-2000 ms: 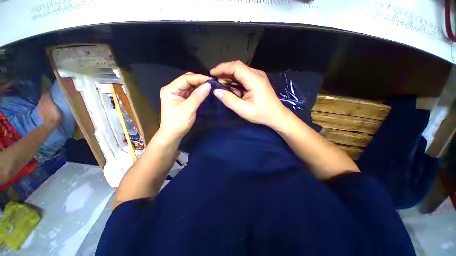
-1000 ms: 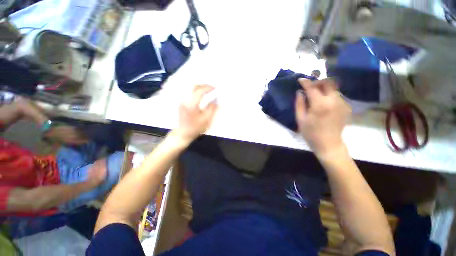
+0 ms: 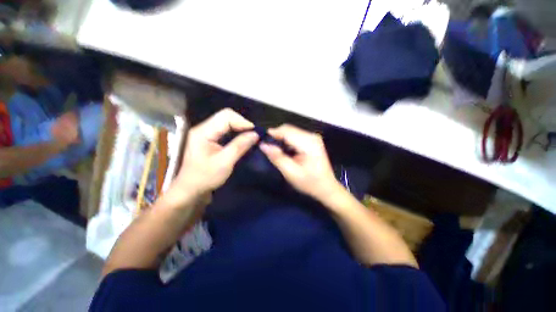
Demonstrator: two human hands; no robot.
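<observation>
My left hand [image 3: 213,149] and my right hand [image 3: 299,155] meet over my lap, in front of the table edge. Both pinch a small dark navy cloth piece [image 3: 261,132] between thumbs and fingertips. Most of the piece is hidden by the fingers and blends with my navy shirt. A pile of navy cloth pieces [image 3: 393,61] lies on the white table, ahead and to the right of my hands. A few pale thread ends [image 3: 345,178] show on dark cloth just right of my right hand. The picture is blurred.
Red-handled scissors [image 3: 502,134] lie at the right of the white table [image 3: 256,61]. An open drawer [image 3: 100,164] with yellow and orange sticks is left of my lap. A seated person's arm [image 3: 36,155] is at the far left. Wooden slats [image 3: 399,222] show below the table.
My hands have come back from over the table to my lap and together. A small navy piece is now held between them. The view has shifted, and the black shears are out of view.
</observation>
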